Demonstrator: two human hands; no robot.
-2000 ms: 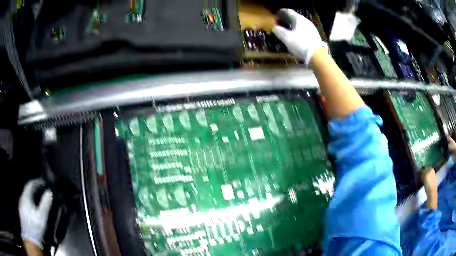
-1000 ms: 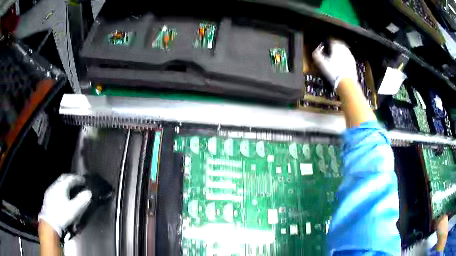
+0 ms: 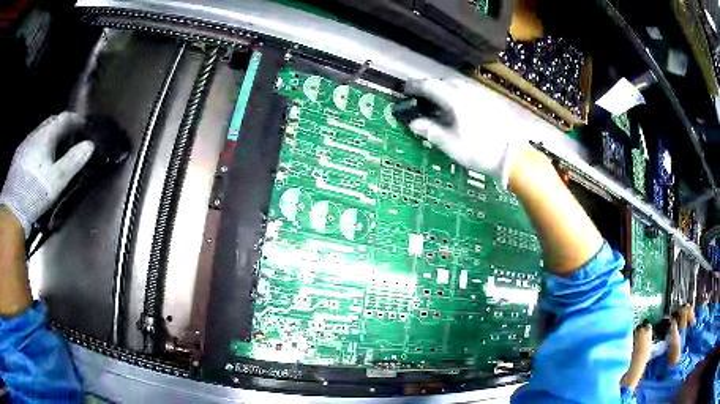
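Note:
A large green circuit board (image 3: 395, 237) lies in a black carrier (image 3: 245, 197) on the conveyor. It has white half-filled circles and no tall parts that I can see. My right hand (image 3: 466, 126), in a white glove, is over the board's upper edge and holds a black capacitor (image 3: 409, 112) at the printed circles. Whether the capacitor touches the board cannot be told. My left hand (image 3: 49, 162), also gloved, is at the far left, closed around a black handheld object (image 3: 106, 146) with a rounded head, perhaps a scanner.
A cardboard box (image 3: 584, 106) full of capacitors stands beyond the silver rail (image 3: 347, 47), beside a black foam tray (image 3: 442, 28). A conveyor chain (image 3: 170, 197) runs left of the carrier. At the right are another green board (image 3: 647, 260) and other workers' hands and blue sleeves (image 3: 659, 379).
My right hand has moved from the capacitor box down to the board's upper edge, with a black capacitor in its fingers. The view has tipped down. My left hand still holds the black object.

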